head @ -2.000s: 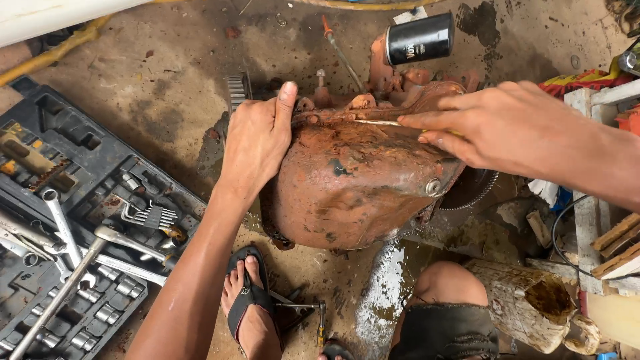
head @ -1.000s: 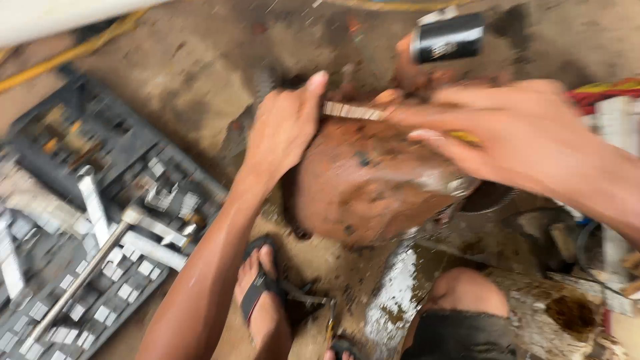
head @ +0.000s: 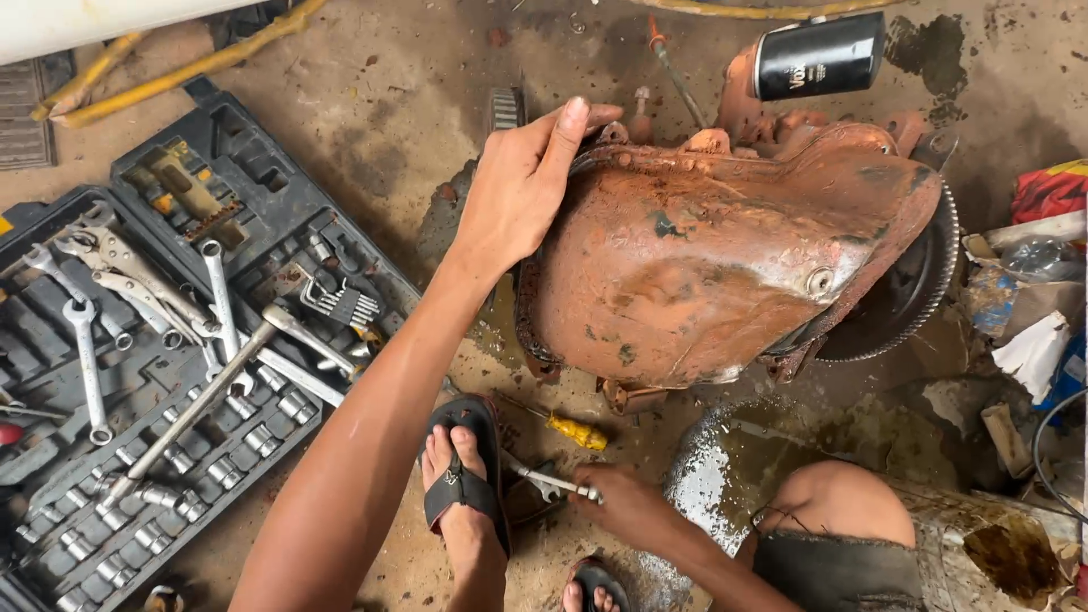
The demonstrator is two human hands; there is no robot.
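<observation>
My left hand (head: 523,174) rests on the upper left rim of a reddish-brown oil pan (head: 671,272) on an engine, thumb up, fingers over the flange. Low in the middle, near my sandalled foot, my right hand (head: 625,506) has its fingers at the end of a metal wrench (head: 544,481); its grip is partly hidden. Just above that hand lies a screwdriver with a yellow handle (head: 578,432). A black oil filter (head: 820,58) sits at the engine's top right, and a toothed flywheel (head: 922,297) shows at its right end.
An opened grey socket case (head: 280,187) fills the left side, with a ratchet (head: 200,399), combination wrenches (head: 85,365), locking pliers (head: 140,268) and hex keys (head: 340,297). Yellow hose (head: 195,68) lies at the top left. A wet patch (head: 705,467) marks the floor below the engine.
My right hand has left the oil pan's upper edge, where it held a thin tool, and is down by the wrench on the floor. My left hand stays on the pan's rim.
</observation>
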